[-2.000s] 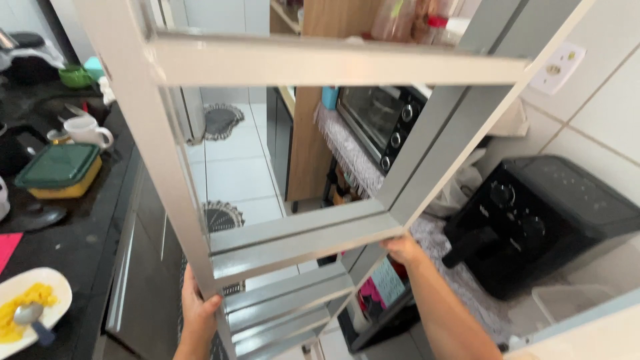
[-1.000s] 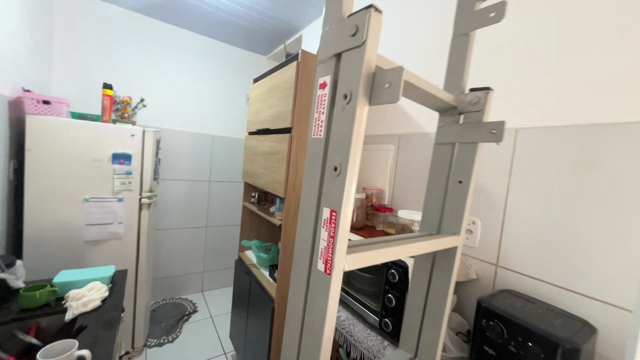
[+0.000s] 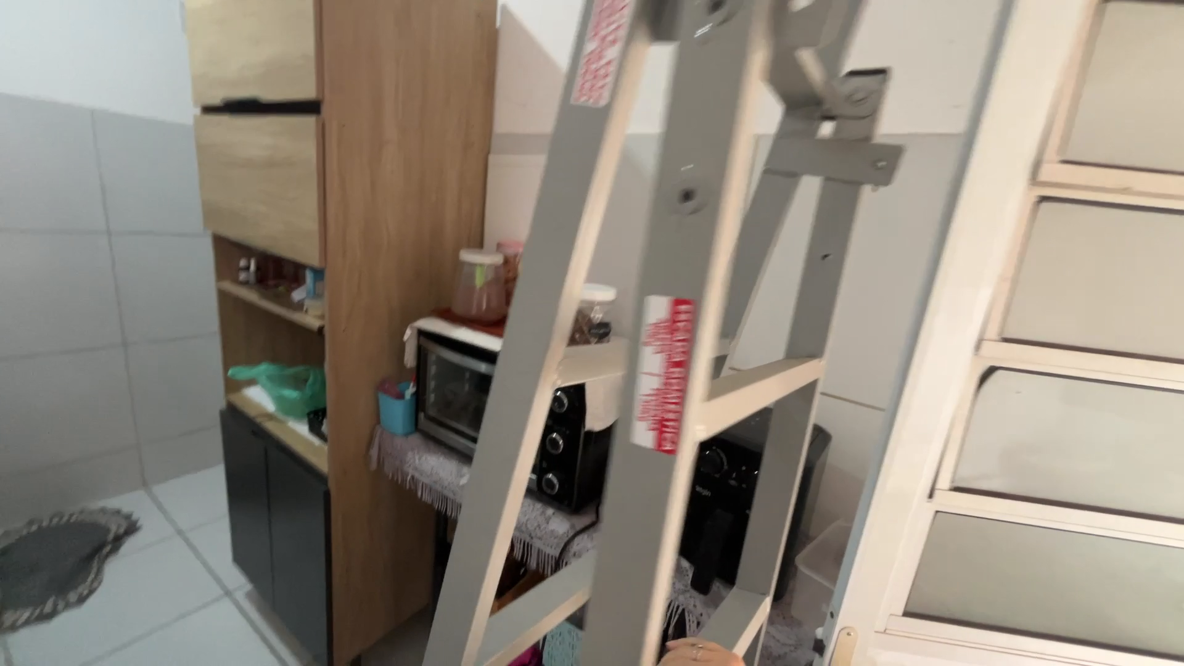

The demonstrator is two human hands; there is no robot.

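A grey metal stepladder [image 3: 634, 518] stands upright and slightly tilted in front of me, with its side rails spread apart and hinge plates near the top. Red and white labels are stuck on its rails. At the bottom edge, the top of one hand [image 3: 701, 651] with a ring shows against the lower part of the ladder; its fingers are mostly out of frame, and I cannot tell which hand it is. My other hand is not in view.
Behind the ladder, a toaster oven [image 3: 453, 393] and a black air fryer [image 3: 712, 462] stand on a lace-covered table. A wooden cabinet [image 3: 398, 277] is to the left, a grey mat [image 3: 65, 564] on the tiled floor. A white louvred door [image 3: 953, 342] is close on the right.
Two seconds ago both hands held the ladder's rails and the ladder was seen from above. The view has since swung up, then right; the ladder's legs now look spread apart and the louvred door shows.
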